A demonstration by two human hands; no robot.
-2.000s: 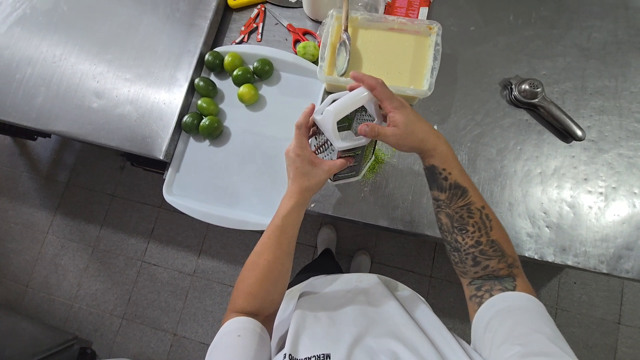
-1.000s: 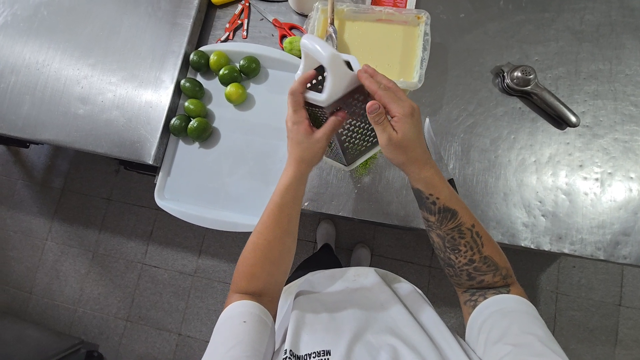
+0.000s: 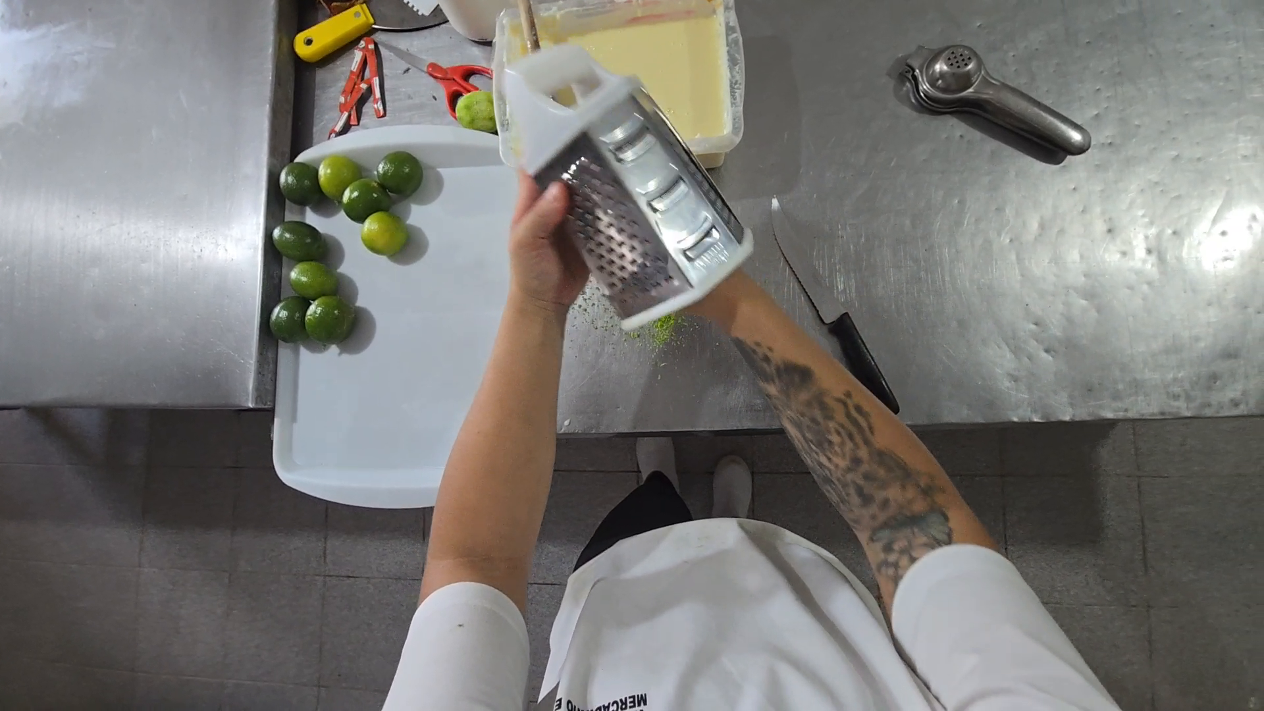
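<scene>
A metal box grater (image 3: 632,212) with a white plastic handle and base rim is held up, tilted, over the steel table. My left hand (image 3: 546,242) grips its left side, the thumb on the grating face. My right hand is hidden behind the grater; just the wrist and tattooed forearm show below its base, so its hold cannot be seen. Green lime zest (image 3: 664,331) lies on the table beneath. Beyond the grater stands a plastic tub (image 3: 733,89) of pale yellow cream with a utensil handle (image 3: 529,25) in it. A peeled-looking lime (image 3: 476,111) sits beside the tub.
A white tray (image 3: 385,415) at the left bears several limes (image 3: 366,199). Behind it lie red scissors (image 3: 459,84), red wrappers (image 3: 360,87) and a yellow-handled tool (image 3: 334,33). To the right are a black-handled knife (image 3: 861,360) and a metal citrus squeezer (image 3: 997,94).
The grater has been turned, so a face with slicing slots now shows. My right hand, visible on the grater before, has gone behind it. The knife beside my right arm is now more fully in sight.
</scene>
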